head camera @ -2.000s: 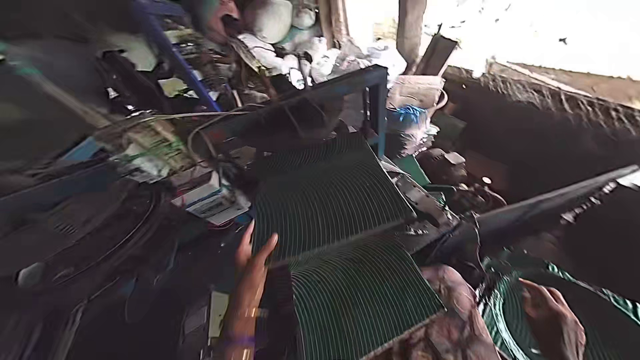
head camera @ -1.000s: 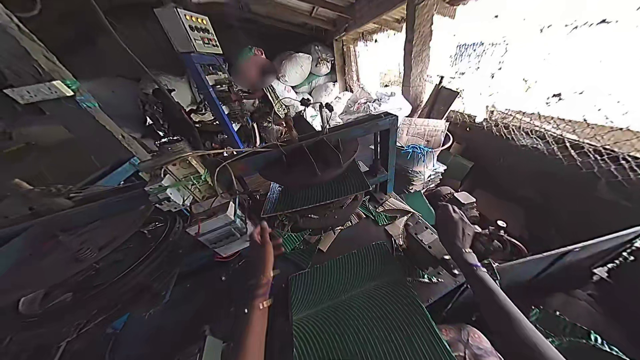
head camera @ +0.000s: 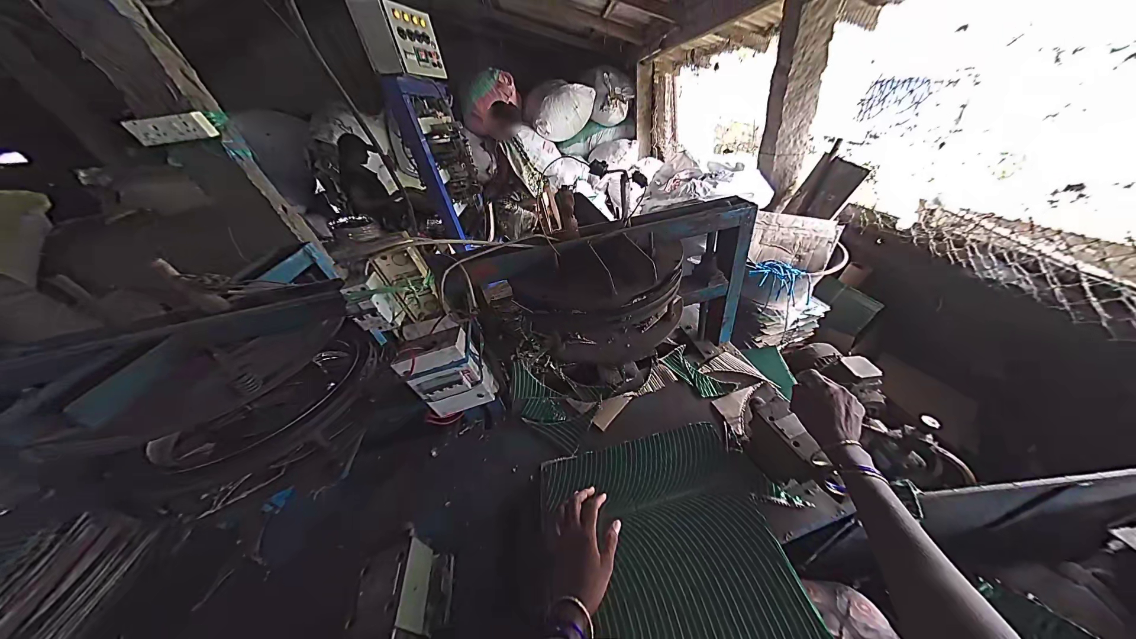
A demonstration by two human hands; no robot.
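My left hand [head camera: 586, 541], fingers spread, rests at the left edge of a green, line-patterned sheet [head camera: 710, 559] lying low in front of me. Another sheet of that pattern [head camera: 639, 466] lies just beyond it, partly overlapping. My right hand [head camera: 827, 410] is closed at a metal lever or machine part [head camera: 785, 424] on the right; the fingers hide the exact grip. Ahead stands a machine with a round dark press head [head camera: 595, 284] under a blue metal frame [head camera: 735, 266]. Cut green and brown scraps [head camera: 537, 395] lie around its base.
An electrical breaker box [head camera: 448, 368] with loose wires stands left of the press. A control panel [head camera: 399, 35] sits on a blue post. Behind are stuffed sacks [head camera: 561, 108] and a person, partly hidden. A metal rail [head camera: 1029, 506] runs along the right.
My left hand has come down onto the green sheet. My right hand, over a green coil two seconds ago, is now at the machine part. The sheet under the press is no longer seen there.
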